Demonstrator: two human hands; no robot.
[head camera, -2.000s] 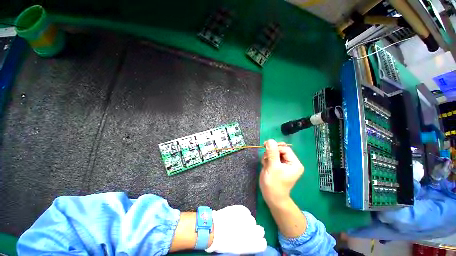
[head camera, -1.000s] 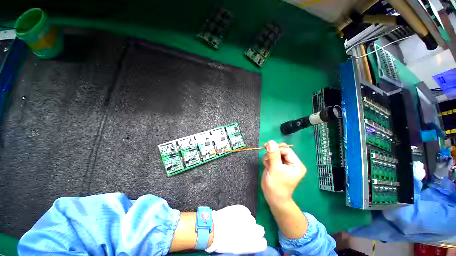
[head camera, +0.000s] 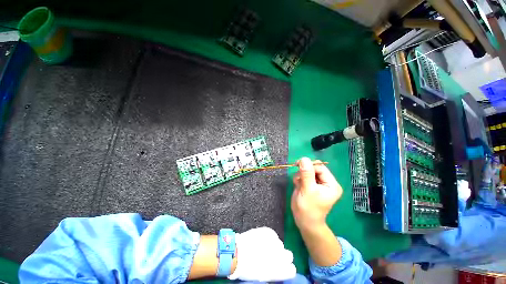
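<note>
A green PCB panel (head camera: 224, 165) of several small boards lies slightly tilted on the black mat (head camera: 72, 138). My right hand (head camera: 315, 191), bare, is to the right of the panel and pinches a thin orange-brown stick (head camera: 277, 167) between thumb and finger. The stick's far tip is over the panel's lower edge, near its middle; whether it touches cannot be told. My left hand (head camera: 263, 255), in a white glove with a light blue wrist strap (head camera: 226, 250), rests at the bottom edge of the view, below the panel and apart from it. Its fingers are not clearly visible.
A green cup (head camera: 47, 37) stands at the far left. Two darker panels (head camera: 293, 50) lie beyond the mat. A black flashlight (head camera: 335, 137) leans on a slotted black rack (head camera: 363, 166), beside a blue-edged rack (head camera: 393, 161) of boards. Another person's blue sleeve (head camera: 460, 238) is at the right.
My right hand has shifted very slightly right, and the stick tip has moved a little across the lower middle of the panel. The panel and my left hand have not moved.
</note>
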